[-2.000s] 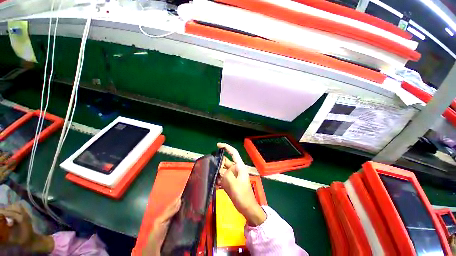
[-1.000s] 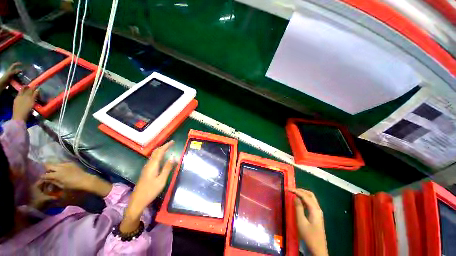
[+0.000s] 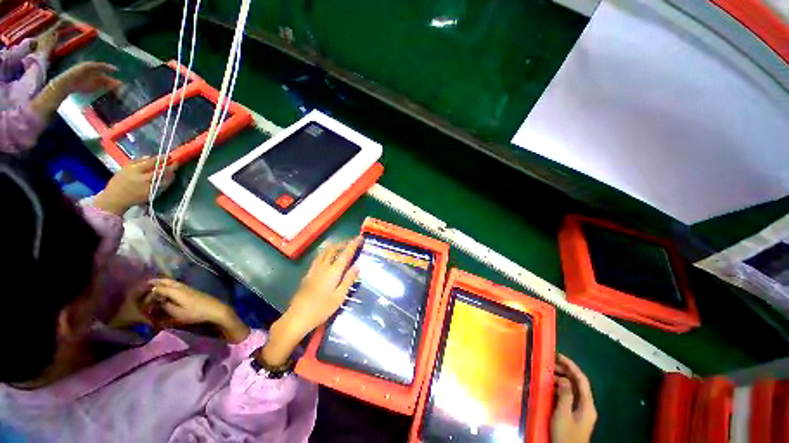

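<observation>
Two tablets in red foam trays lie side by side. The left tablet [image 3: 381, 311] has a dark screen with bright reflections. The right tablet [image 3: 483, 363] shows orange and yellow; its tray runs off the lower edge. My left hand [image 3: 324, 290], with a dark bracelet at the wrist, is spread with its fingertips at the upper left of the left tablet and its tray. My right hand [image 3: 573, 402] is at the right edge of the right tray [image 3: 542, 363], fingers curved beside it, partly cut off by the picture's edge.
A tablet in a white foam tray [image 3: 342, 195] lies on a red one. Another red-framed tablet [image 3: 627, 272] is at right, above a red and white stack [image 3: 709, 411]. White cables [image 3: 212, 130] hang at left. People in pink smocks [image 3: 147, 381] sit left. Blank paper [image 3: 666, 112] hangs behind.
The held tablet from the earliest frame is out of my hands. Since the middle frame, the right screen has turned from dark red to orange-yellow, my left hand touches the left tablet, and the view has shifted.
</observation>
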